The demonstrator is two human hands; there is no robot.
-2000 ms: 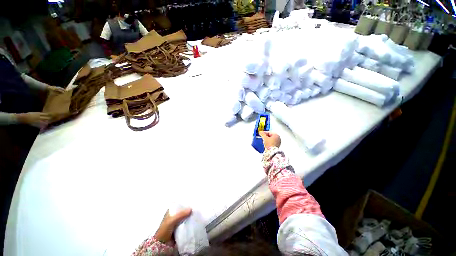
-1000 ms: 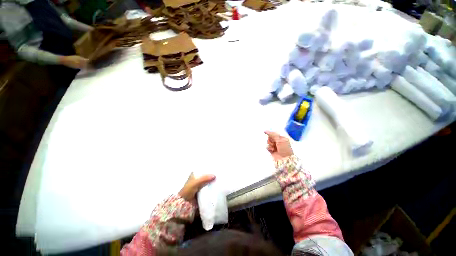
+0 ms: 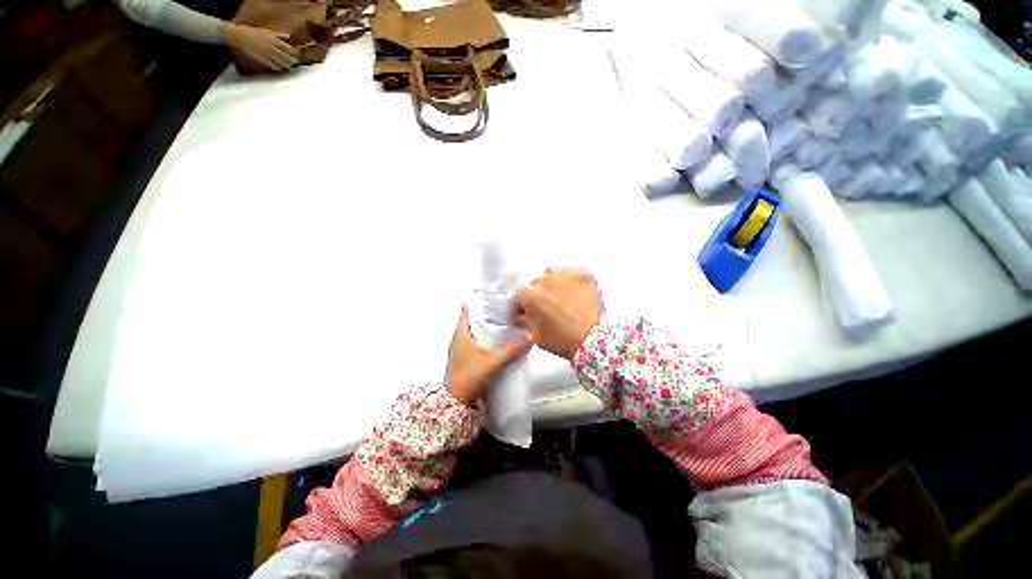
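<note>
A white paper roll [image 3: 508, 398] stands out from the table's front edge, pointing away from me. My left hand [image 3: 480, 360] is closed around its middle. My right hand [image 3: 559, 311] presses on the roll's right side with its fingertips; any tape between them is too small to tell. A blue tape dispenser [image 3: 738, 242] with a yellow core lies to the right, beyond my right hand. Large white sheets [image 3: 260, 328] lie flat to the left of the roll.
A pile of white rolls [image 3: 837, 124] fills the back right. One roll [image 3: 835, 251] lies right of the dispenser. Brown handbags [image 3: 444, 51] lie at the far side. Another person's hand [image 3: 266, 45] rests on brown bags at the far left. An open carton [image 3: 905, 509] is at the lower right.
My right hand has come from near the dispenser to the roll in my left hand. The roll is lifted further over the table. The camera view has shifted down and closer.
</note>
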